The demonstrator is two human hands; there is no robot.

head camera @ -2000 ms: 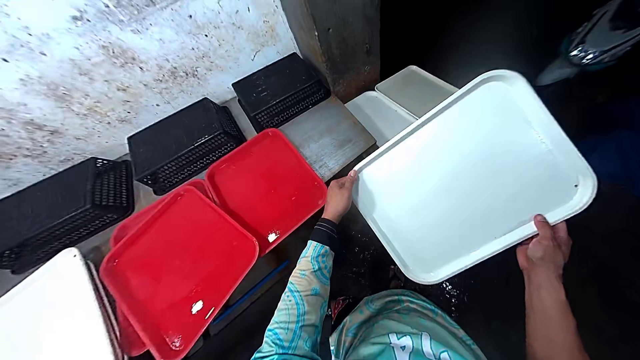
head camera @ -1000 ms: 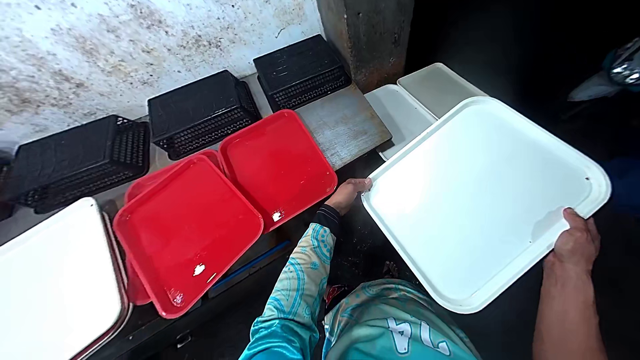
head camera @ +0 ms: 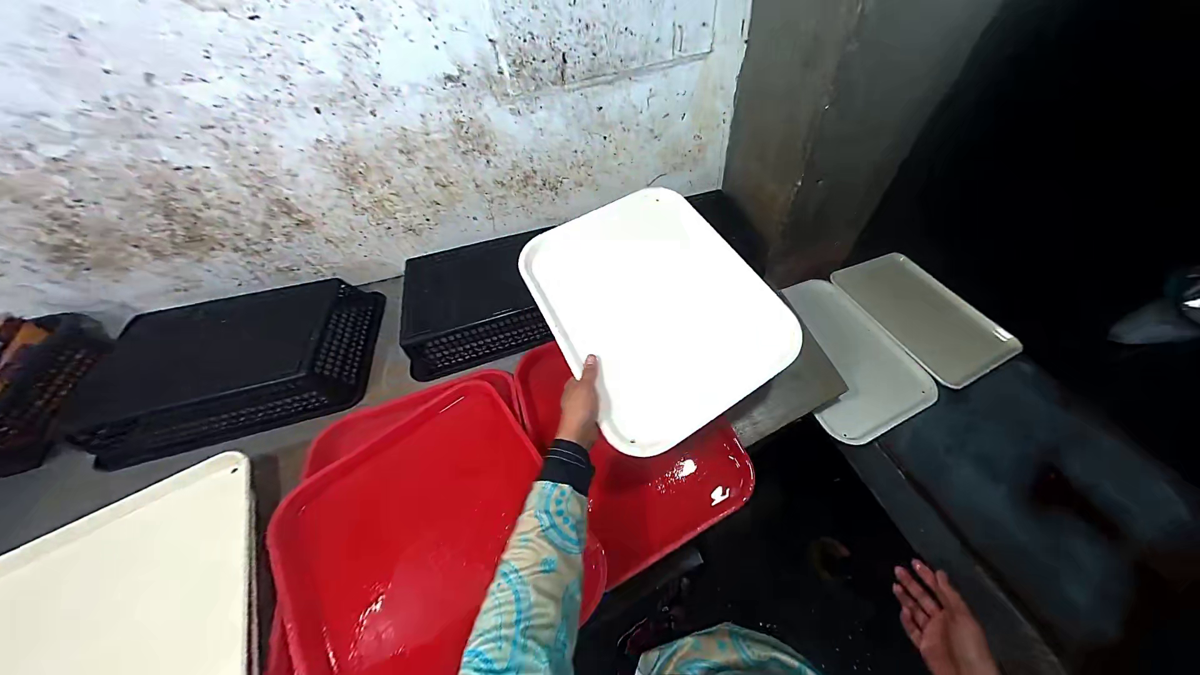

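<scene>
My left hand (head camera: 579, 405) grips the lower left edge of a white rectangular plastic tray (head camera: 661, 319), thumb on top. The tray is tilted above a wet red tray (head camera: 670, 497) and hides part of a black basket. Another red tray (head camera: 412, 534) lies left of my left forearm, over more red trays. My right hand (head camera: 937, 614), at the lower right, holds nothing, its palm turned up and fingers extended.
Black perforated plastic baskets (head camera: 225, 352) stand upside down along the stained wall (head camera: 328, 141). A stack of cream trays (head camera: 141, 581) is at the lower left. Two pale trays (head camera: 867, 375) lie on the right ledge, near a concrete pillar (head camera: 797, 122).
My right hand has let go of the white tray. My left hand has carried it from beside the red trays to above one of them. The view has shifted.
</scene>
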